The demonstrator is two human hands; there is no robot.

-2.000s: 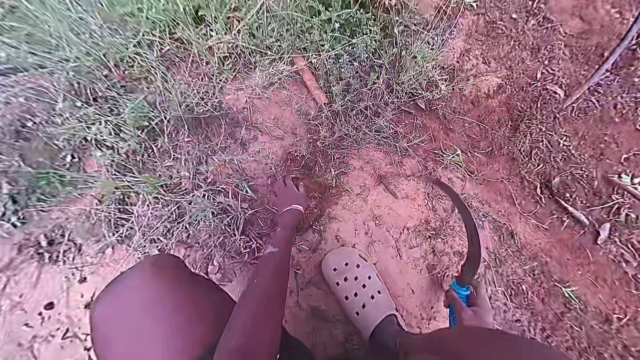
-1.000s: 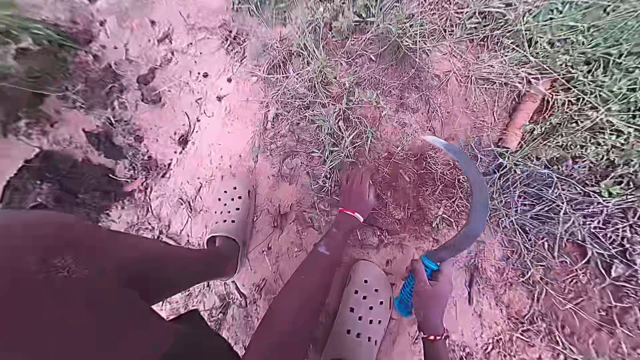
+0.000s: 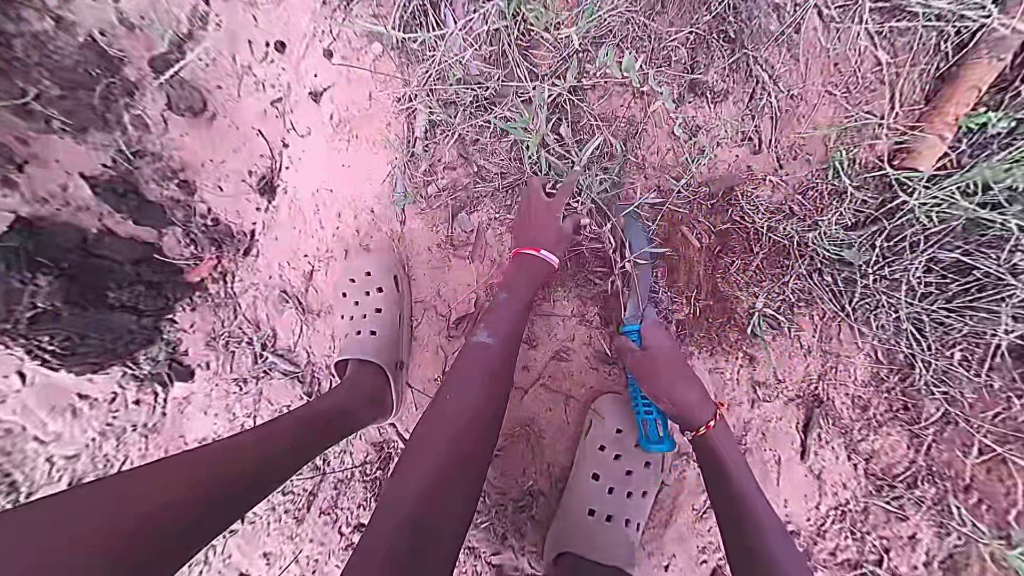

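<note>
My left hand (image 3: 546, 214), with a red and white band at its wrist, reaches into a clump of grass (image 3: 552, 140), fingers spread at the base of the stems. Whether it grips any stems is hard to tell. To its right, my right hand (image 3: 668, 372) is closed around the blue handle of a sickle (image 3: 638, 276). The blade points away from me into the grass, and its tip is hidden among the stems.
Two beige clogs, the left (image 3: 372, 316) and the right (image 3: 612, 488), are on my feet on the reddish soil. A brown piece of wood (image 3: 956, 104) lies at the upper right beside cut-looking dry grass (image 3: 904, 248). A dark hollow or patch (image 3: 80, 288) is at the left.
The sickle has turned from lying with its curve out to the right to pointing into the grass beside my left hand. The view has shifted strongly since the earliest frame.
</note>
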